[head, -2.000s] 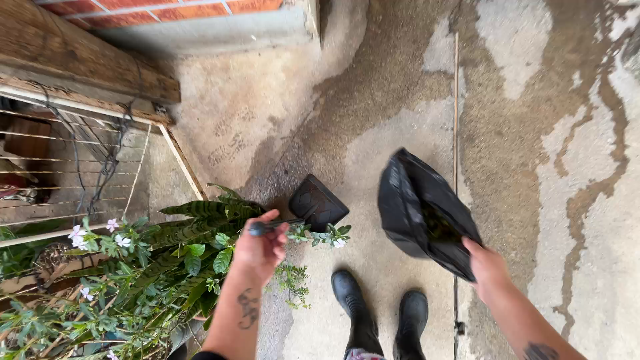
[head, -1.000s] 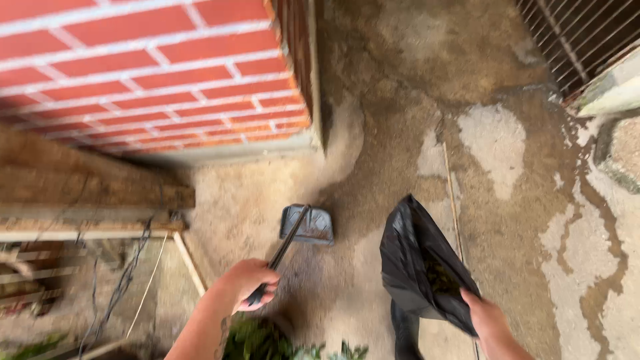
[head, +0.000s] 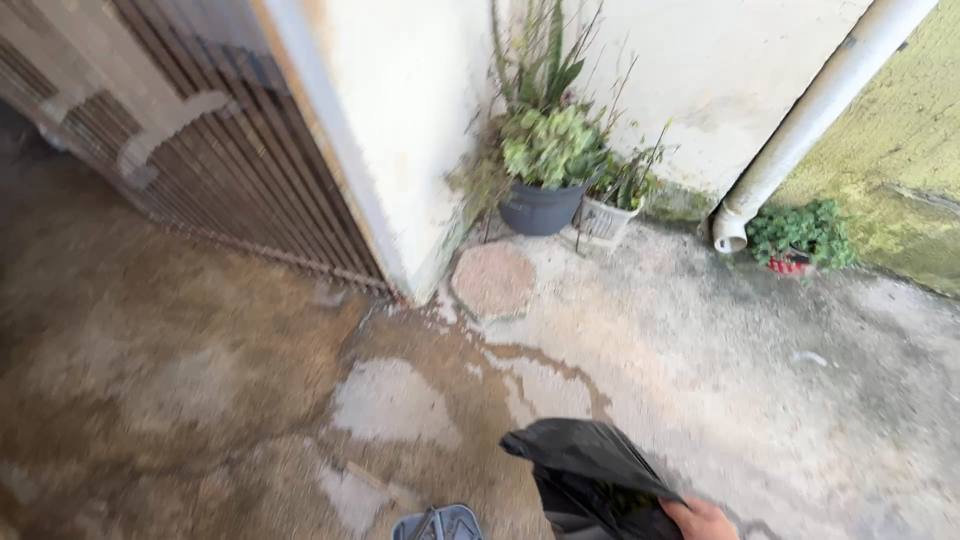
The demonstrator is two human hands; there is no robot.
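My right hand grips the rim of a black plastic bag at the bottom edge of the head view. The bag's mouth gapes, and some green plant matter shows dimly inside. Left of the bag, a grey dustpan is cut off by the lower edge of the view; whether it touches the floor cannot be told. My left hand is out of view.
A brown barred metal gate meets a white wall at left. Near the corner lie a flat stone slab, a dark plant pot and a white pot. A white drainpipe ends beside a low leafy plant. The concrete floor is wet in patches.
The view has swung far towards the gate and potted plants. My left hand, seen holding the dustpan's handle a second ago, has left the view. The bag is still in my right hand.
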